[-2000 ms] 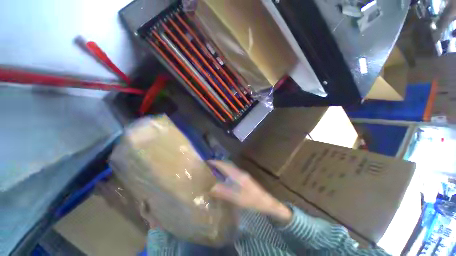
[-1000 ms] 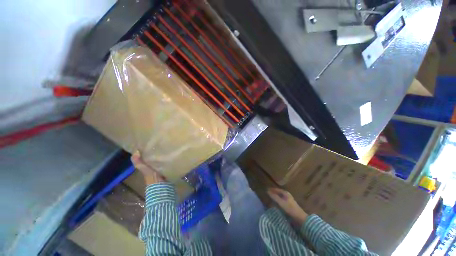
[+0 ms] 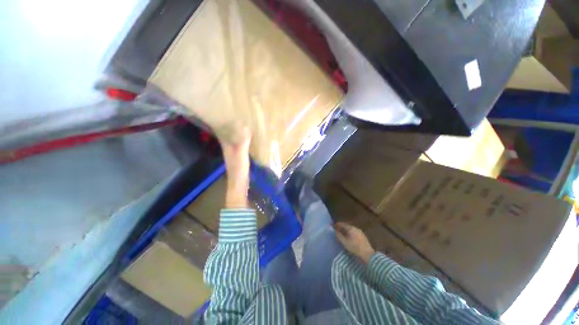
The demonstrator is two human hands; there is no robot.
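A film-wrapped carton (image 3: pixel 279 82) lies in the opening of the black-grey machine (image 3: pixel 406 70), under its dark front edge. Clear crinkled film hangs at the carton's near end. My left hand (image 3: pixel 236 147) is against the carton's near edge; its fingers are blurred against the film, so its grip is unclear. My right hand (image 3: pixel 353 240) is low beside my leg, near the large brown cartons, with nothing seen in it and its fingers loosely bent.
A blue crate (image 3: pixel 282 232) with film-wrapped boxes (image 3: pixel 166 279) stands below left. Large printed brown cartons (image 3: pixel 470 222) stand at the right. Red bars (image 3: pixel 82 141) run by the pale wall at the left. A blue crate (image 3: pixel 539 149) is at the far right.
The wrapped carton has moved from my hands onto the machine's red bars and then further into the opening, covering the bars. My left hand has moved up with it; my right hand has let go and stays low.
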